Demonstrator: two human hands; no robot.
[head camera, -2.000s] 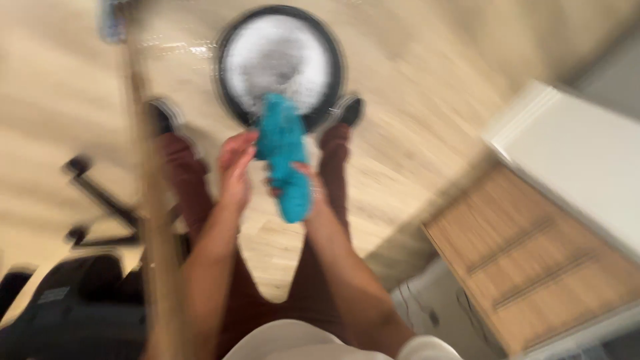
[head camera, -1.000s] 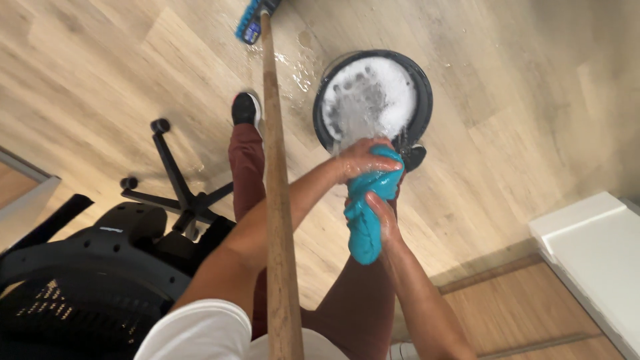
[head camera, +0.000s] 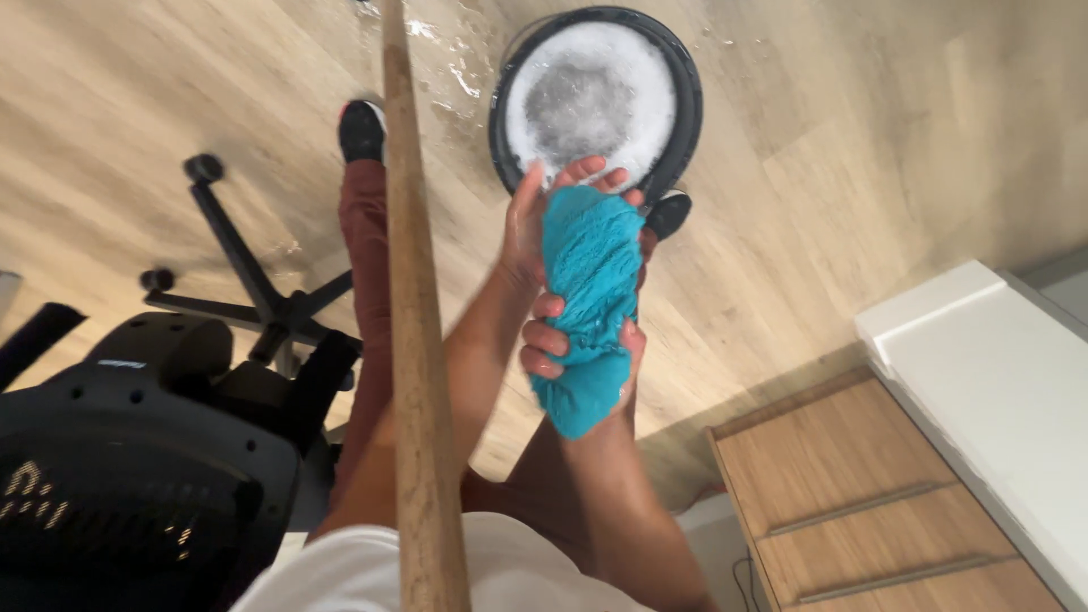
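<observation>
A wrung, bunched turquoise cloth (head camera: 595, 272) is above the floor, just on my side of a round black bucket (head camera: 690, 110) holding water with white foam (head camera: 650, 76). My right hand (head camera: 586, 344) is closed around the cloth's lower part, fingers on its left side and thumb on its right. Behind the cloth's upper end is my left hand (head camera: 531, 225), thumb and fingers spread, its palm partly hidden by the cloth. A wooden pole (head camera: 414, 297) runs lengthwise in front of my left forearm; its ends are out of view.
At the left stands a black office chair (head camera: 153, 425) with a wheeled base (head camera: 285, 314). Water lies on the wood-look floor (head camera: 463, 81) left of the bucket. My black shoes are near the bucket. Wooden drawers (head camera: 850, 467) and a white surface (head camera: 994, 382) are at the lower right.
My left hand has loosened from around the cloth's upper end, and its fingers are now spread behind it. My right hand still grips the cloth. The blue brush head on the pole has left the view.
</observation>
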